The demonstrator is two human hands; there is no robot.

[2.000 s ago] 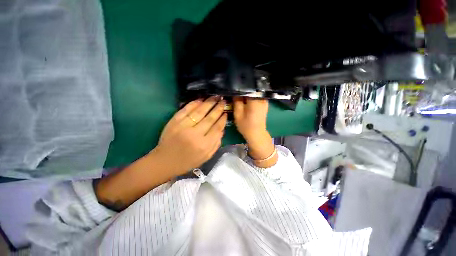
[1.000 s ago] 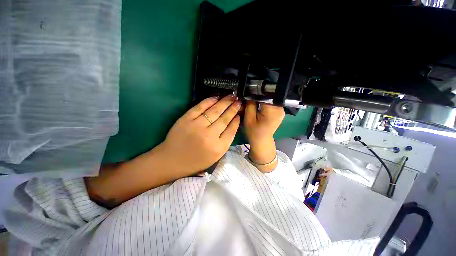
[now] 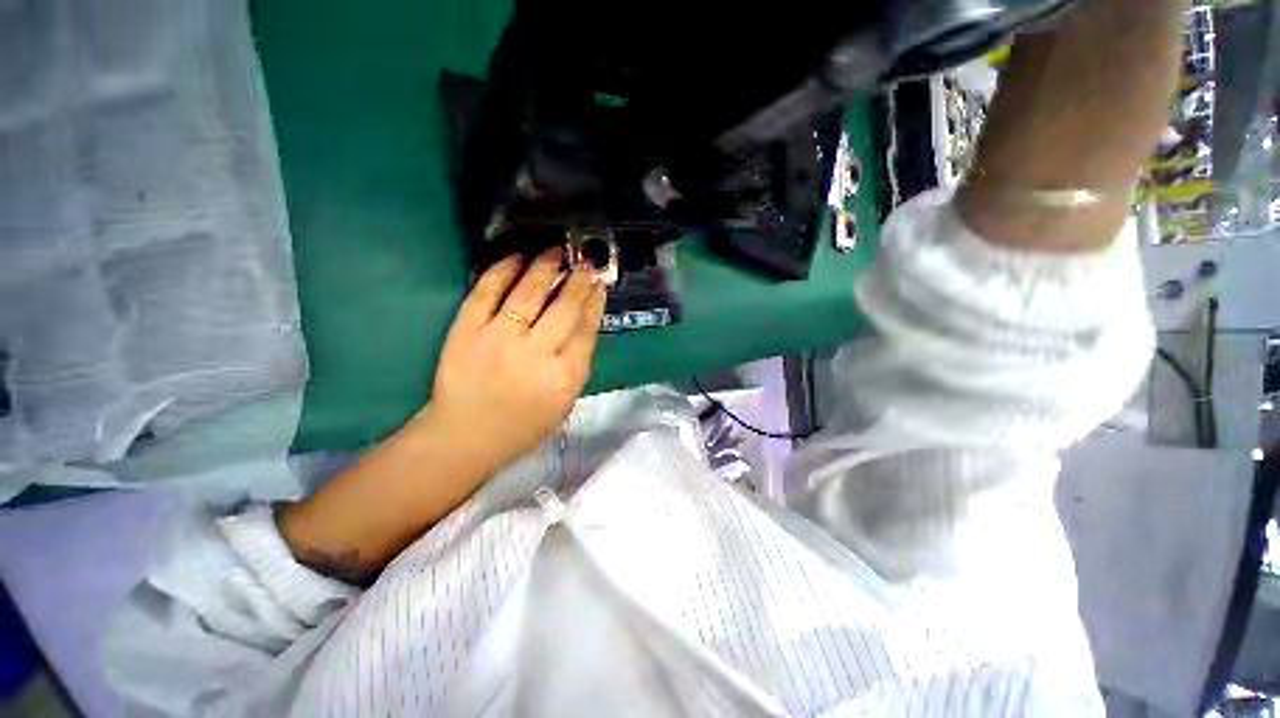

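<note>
The black toggle press (image 3: 674, 84) fills the upper middle, dark and partly cut off by the top edge. At its foot sits the fixture nest with a printed label strip (image 3: 636, 320). A small metal watch frame (image 3: 604, 257) with a dark round centre lies at the nest. My left hand (image 3: 517, 344), bare with a ring, has its fingertips on the frame's left and lower edge, holding it there. My right forearm with a bracelet reaches up at the right; the hand itself is beyond the top edge. The press handle is not visible.
A black parts tray (image 3: 775, 232) lies right of the nest, with loose metal frames (image 3: 845, 183) beside it. A blister tray (image 3: 960, 124) is partly behind my right forearm. Translucent white sheeting (image 3: 141, 239) covers the left of the green mat (image 3: 372, 211).
My right hand has left the press foot, and its arm now reaches up right out of the picture. The metal frame and label strip are now visible. My left hand remains at the nest.
</note>
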